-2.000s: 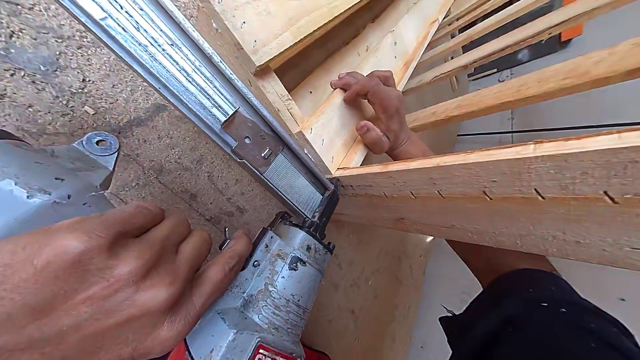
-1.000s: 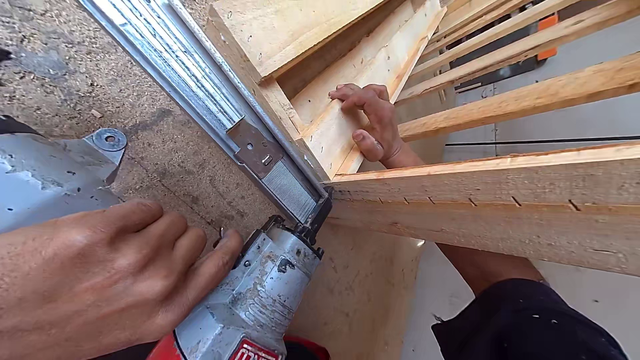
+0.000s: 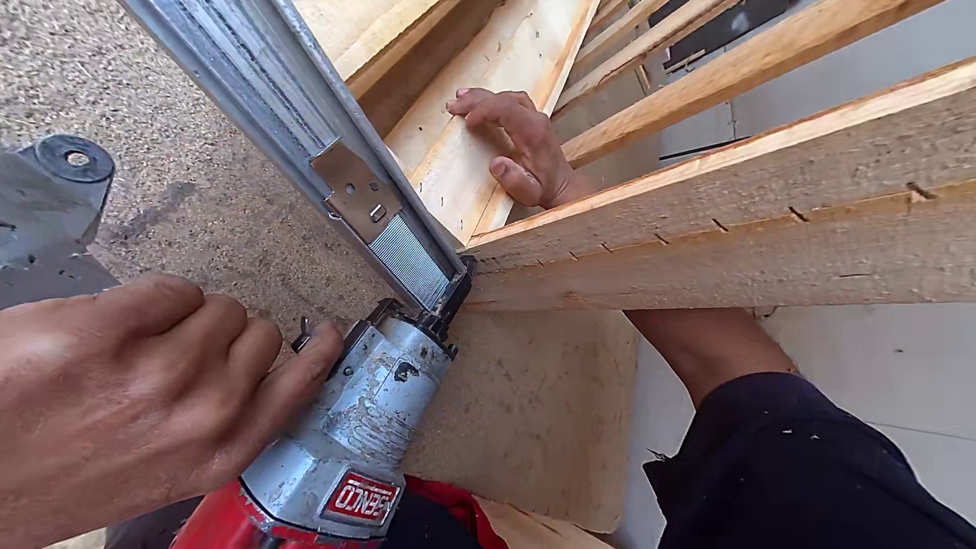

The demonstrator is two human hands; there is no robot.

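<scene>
My left hand (image 3: 175, 381), at the lower left, is closed around the body of a grey and red pneumatic stapler (image 3: 374, 404). A strip of staples (image 3: 412, 263) shows in its long metal magazine (image 3: 244, 91). The stapler's black nose touches the corner where a rough wooden board (image 3: 717, 244), with a row of short dark slits, meets a pale board (image 3: 465, 130). My right hand (image 3: 526, 149) rests with curled fingertips on that pale board, thumb apart. Its forearm passes behind the slit board, from a dark sleeve at the lower right. My left palm is hidden.
Several wooden slats (image 3: 732, 76) fan out at the upper right above a light tiled floor (image 3: 869, 366). A plywood panel (image 3: 534, 412) lies below the corner. A grey metal part with a round eyelet (image 3: 74, 158) stands at the left, over a rough speckled surface (image 3: 175, 229).
Both hands keep nearly the same places on the stapler and the pale board. The stapler's nose stays at the board corner. The view has shifted slightly.
</scene>
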